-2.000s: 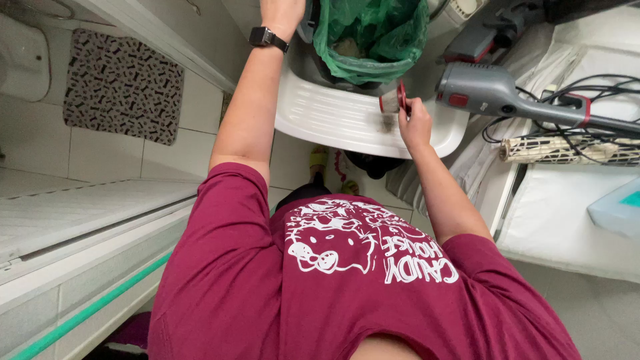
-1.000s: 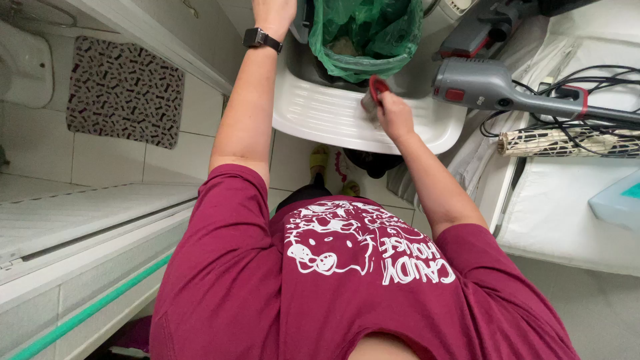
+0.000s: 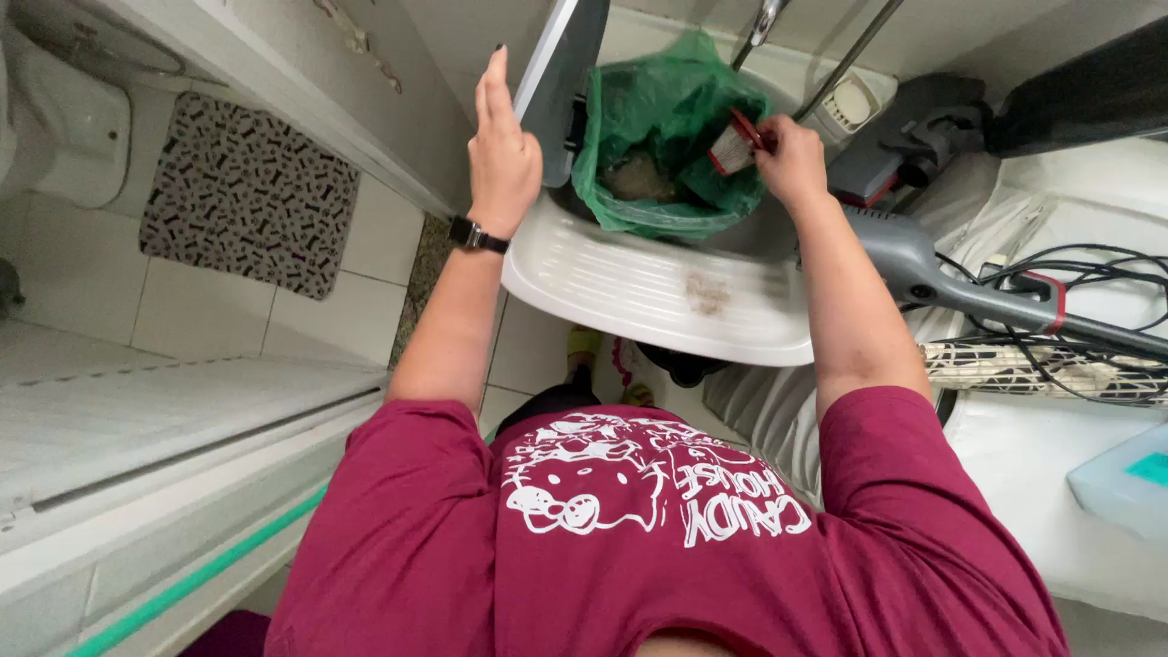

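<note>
My right hand (image 3: 792, 162) grips a small vacuum filter (image 3: 735, 146) with a red rim and pale pleats, over the right side of a bin lined with a green plastic bag (image 3: 675, 100). Grey dust or debris (image 3: 637, 177) lies inside the bag. My left hand (image 3: 505, 151) is raised against the bin's grey lid (image 3: 568, 91), which stands up at the left; its fingers are extended and hold nothing. A patch of dust (image 3: 707, 294) is on the ribbed ledge of the white sink (image 3: 630, 292) in front of the bin.
A grey handheld vacuum (image 3: 912, 265) lies at the right, with black cables (image 3: 1022, 274) beside it. A metal faucet (image 3: 762, 27) rises behind the bin. A blue container (image 3: 1127, 474) stands farther right. A patterned mat (image 3: 251, 192) lies on the tiled floor at the left.
My right hand has moved with the filter from above the sink ledge to over the green bag. The left hand's fingers now show extended by the lid. The dust patch on the ledge is plainly visible.
</note>
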